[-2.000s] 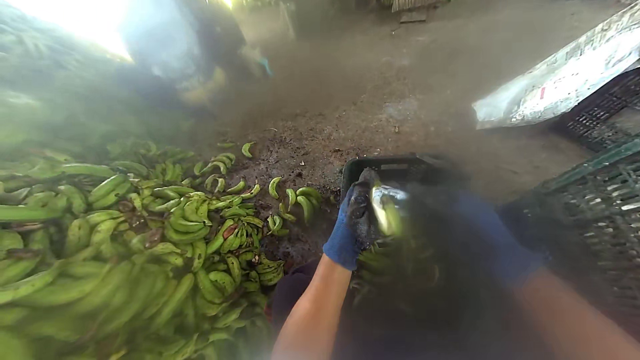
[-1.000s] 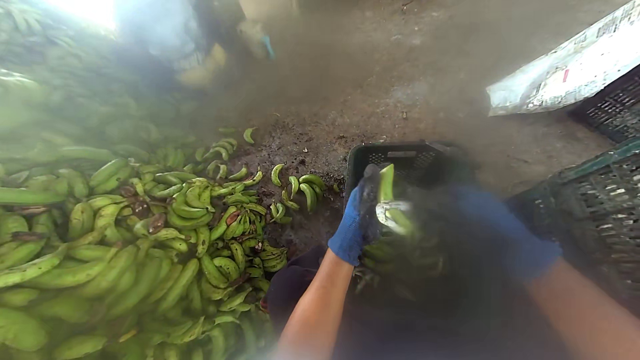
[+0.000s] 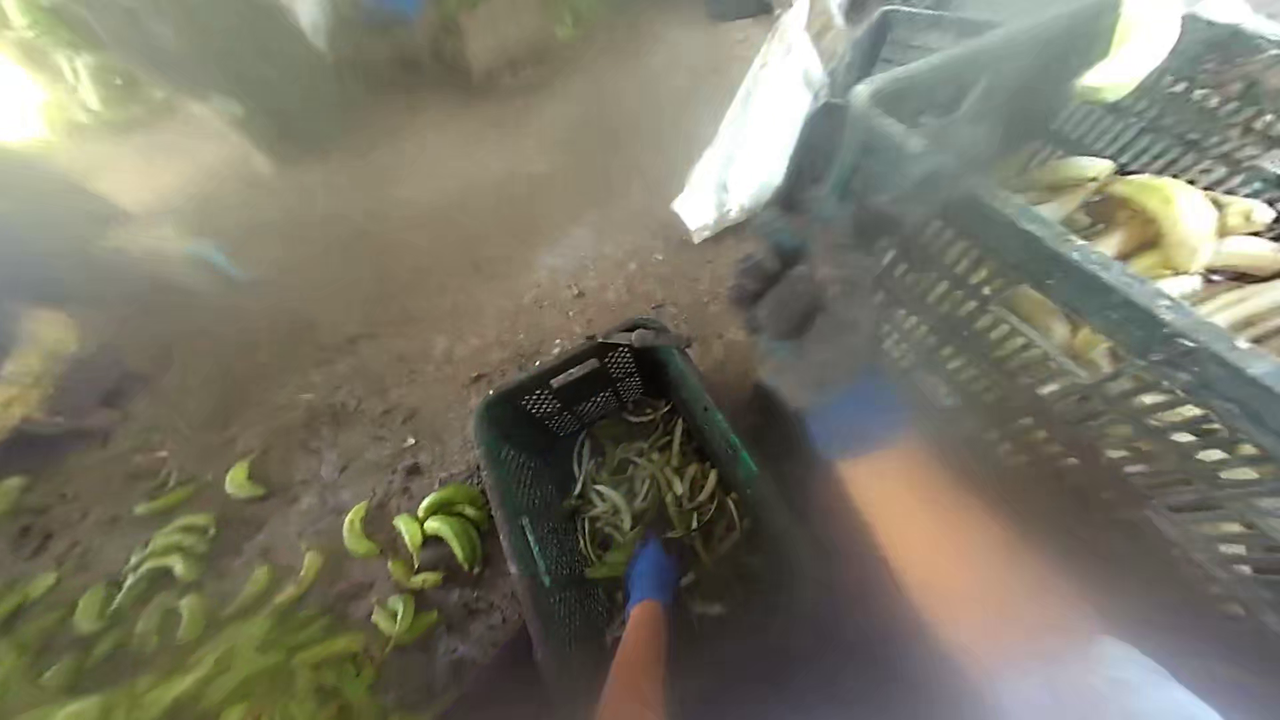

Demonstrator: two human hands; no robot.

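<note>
My left hand, in a blue glove, reaches down into a dark green plastic crate that holds a heap of green peels. Its fingers are hidden among the peels. My right hand, in a blue and dark glove, is blurred and raised beside a larger crate on the right; whether it holds anything cannot be made out. Peeled plantains or green bananas lie inside that larger crate. One pale piece shows above the crate at the top right, apart from my hand.
Unpeeled green bananas or plantains lie on the dirt floor left of the peel crate, with a blurred pile at lower left. A white sack stands near the crates. Blurred shapes, perhaps a person, are at far left.
The view has swung right. My left hand has gone down into the peel crate, and my right hand has moved away from it to the larger crate. The light-coloured fruit is no longer between my hands.
</note>
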